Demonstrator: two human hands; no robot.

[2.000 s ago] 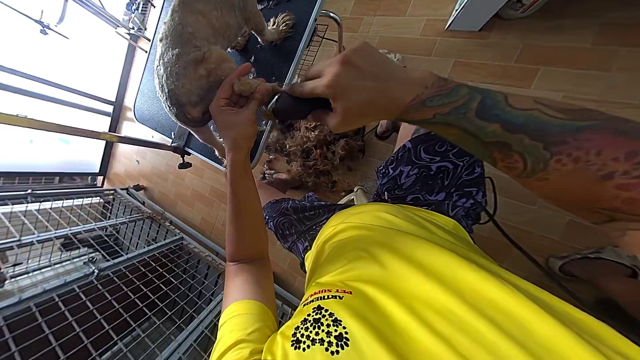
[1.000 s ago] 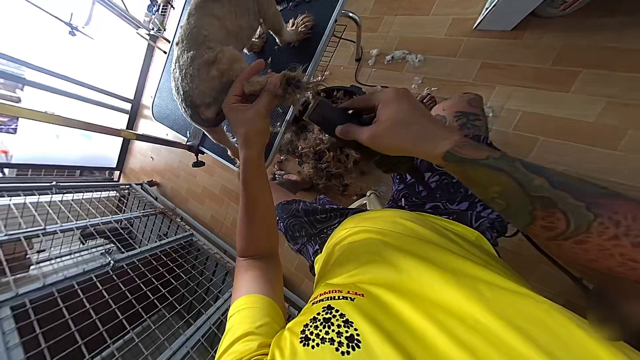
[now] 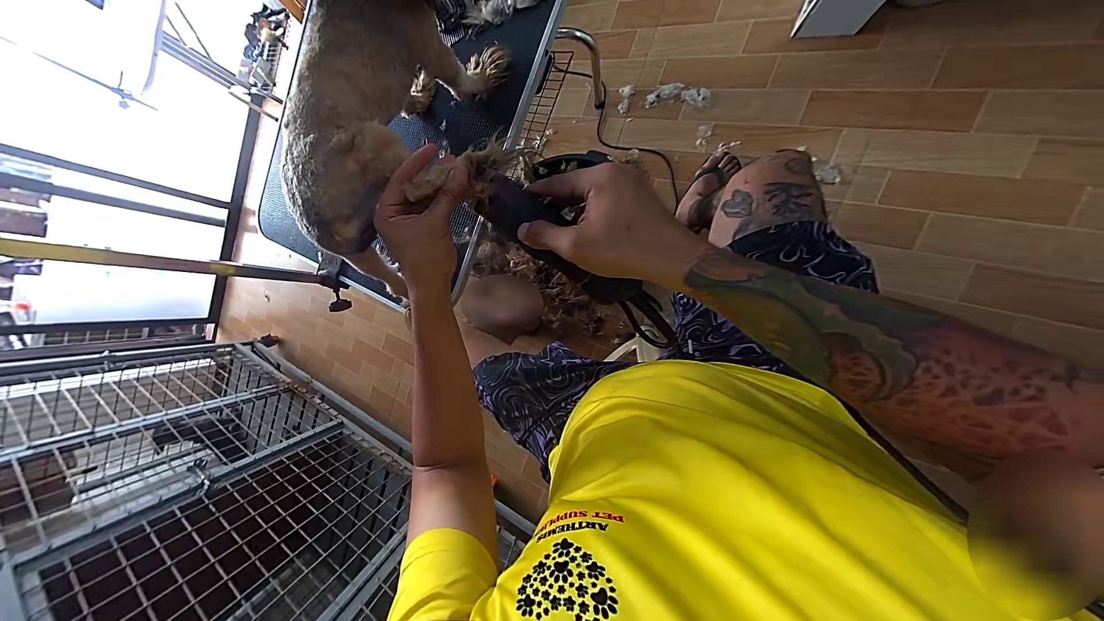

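Observation:
A dog (image 3: 336, 129) with a closely clipped tan-grey coat stands on a dark grooming table (image 3: 466, 112); its head is out of view. My left hand (image 3: 423, 207) is closed around one of its legs, and the shaggy paw (image 3: 492, 164) sticks out past my fingers. In my right hand (image 3: 604, 220) is a black electric clipper (image 3: 522, 211), its blade end against or very near the paw's long fur. Two other paws, with fur left long, rest on the table top. Dark cords hang below my right hand.
Cut fur (image 3: 578, 302) is heaped by my legs, and pale tufts (image 3: 677, 95) lie on the tiled floor (image 3: 914, 112). Wire cages (image 3: 198, 483) stand at the lower left. A metal bar with a clamp knob (image 3: 340, 302) meets the table's edge.
Two seconds ago the clipper was at the leg just beside my left fingers; one second ago it was slightly apart from the paw. Now it is at the paw's fur. My left hand keeps its hold.

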